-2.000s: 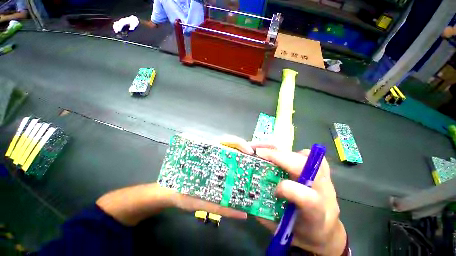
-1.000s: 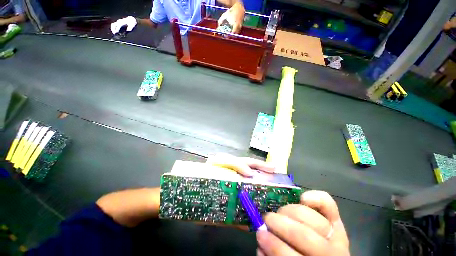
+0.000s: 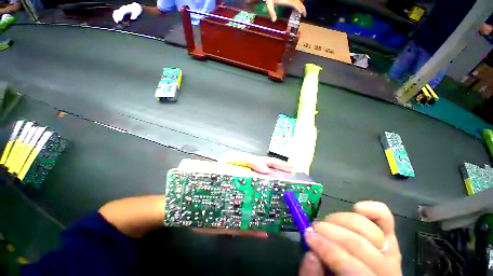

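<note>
A green circuit board [image 3: 216, 200], dotted with silver solder joints and dark parts, is held up facing me near the bottom centre. My left hand [image 3: 257, 161] holds it from behind; its fingers show over the top edge and the rest is hidden by the board. My right hand [image 3: 351, 242] grips a purple marker pen [image 3: 297, 211] at the lower right. The pen's upper end lies over the right part of the board; whether it touches cannot be told.
A yellow-green bar [image 3: 307, 116] crosses the dark belt [image 3: 227, 118], with a board [image 3: 282, 135] beside it. Other boards [image 3: 170, 84] lie on the belt. Several boards [image 3: 33, 151] stand at left. A person's hand is over the red-brown rack [image 3: 238, 46]. A grey post [image 3: 443, 54] stands right.
The right hand swung from the board's right end to its front, and the pen then moved right across it. The board was lowered and levelled. Loose belt boards shifted right. The other person's hand entered the rack area.
</note>
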